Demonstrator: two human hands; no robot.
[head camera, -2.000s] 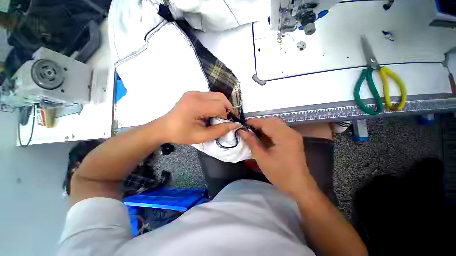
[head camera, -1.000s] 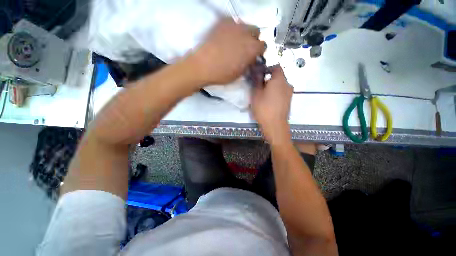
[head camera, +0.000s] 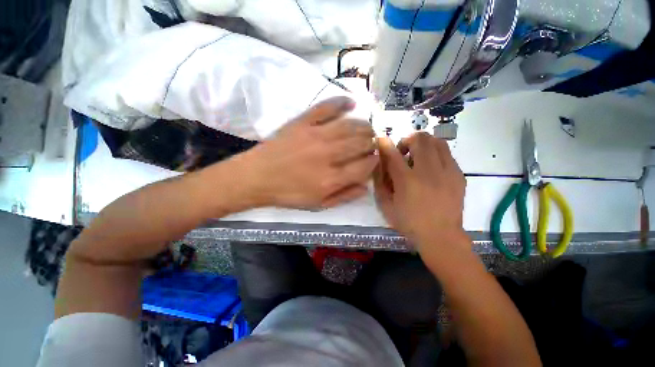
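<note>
The white lining (head camera: 215, 79) with dark seam lines lies puffed up on the table to the left of the needle area. Dark plaid cloth (head camera: 172, 147) shows under its near edge. My left hand (head camera: 323, 158) lies on the near right end of the lining, fingers bent. My right hand (head camera: 424, 179) is beside it, fingertips close to the needle area of the sewing machine head (head camera: 445, 43). The cloth edge between my hands is mostly hidden by my fingers, so I cannot tell how firmly either hand grips it.
Scissors (head camera: 531, 193) with a green and a yellow handle lie right of my right hand. A brown-handled tool (head camera: 643, 215) is at the far right. The ruler-marked table edge (head camera: 302, 238) runs in front. A blue crate (head camera: 190, 297) is below left.
Both hands have moved from the table's front edge up to the needle area with the cloth. The lining now lies bunched left of the needle, and the machine head fills more of the view.
</note>
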